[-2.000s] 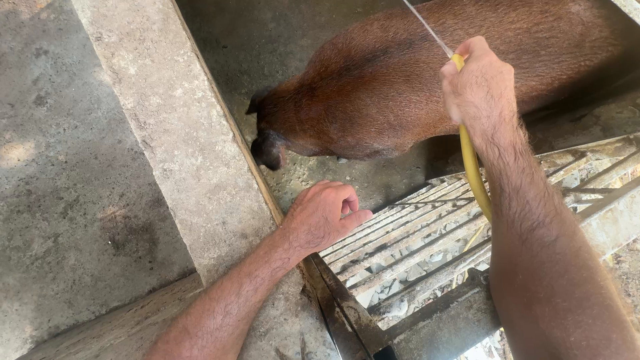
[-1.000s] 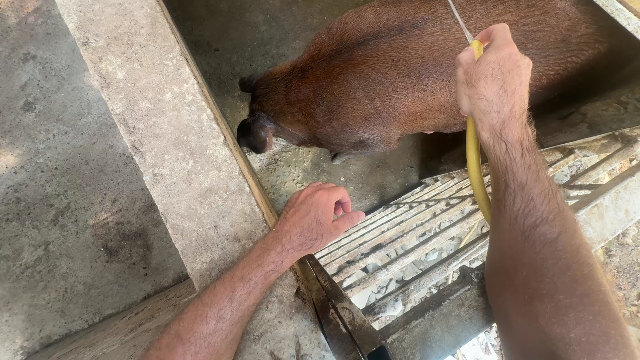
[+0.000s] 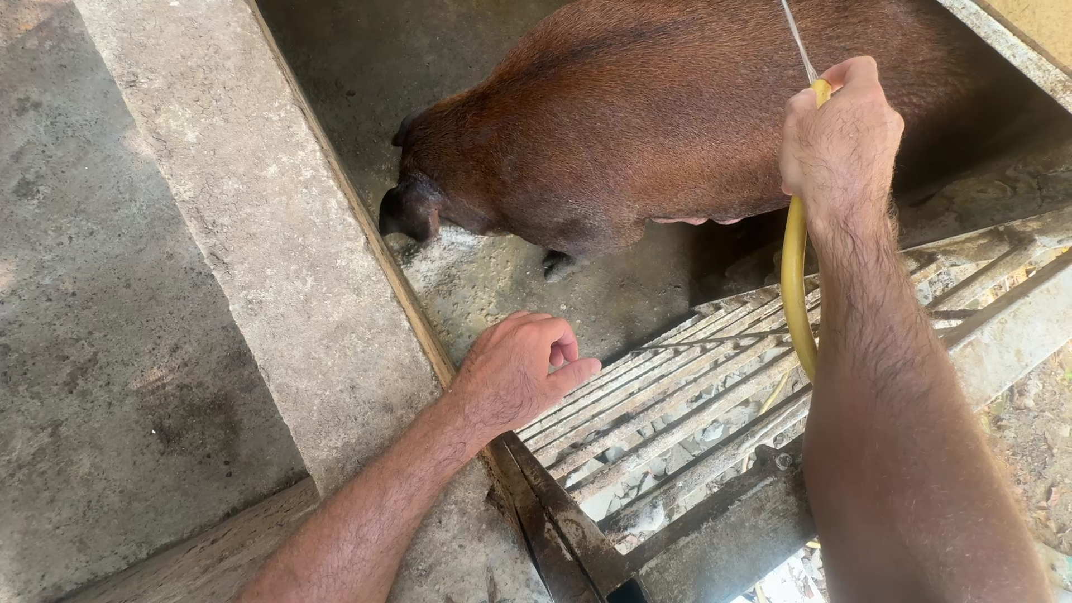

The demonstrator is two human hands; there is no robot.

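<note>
My right hand (image 3: 842,138) grips a yellow hose (image 3: 796,285) near its end, and a thin stream of water (image 3: 798,38) leaves the tip toward the top of the view. Below that hand stands a reddish-brown pig (image 3: 636,126) on a wet concrete floor, its dark-eared head at the left by the wall. Empty, with loosely curled fingers and the thumb apart, my left hand (image 3: 528,364) is over the inner edge of the concrete wall, beside the barred gate. Where the stream lands is out of view.
The concrete wall (image 3: 251,209) runs diagonally at the left, with another concrete floor (image 3: 126,335) beyond it. A rusty, light-coloured metal gate (image 3: 670,419) of parallel bars borders the pen at the lower right. Stones and dirt show beneath and beside it.
My right hand has moved slightly right with the hose since two seconds ago. The pig's head has shifted a little, and its front hoof now shows.
</note>
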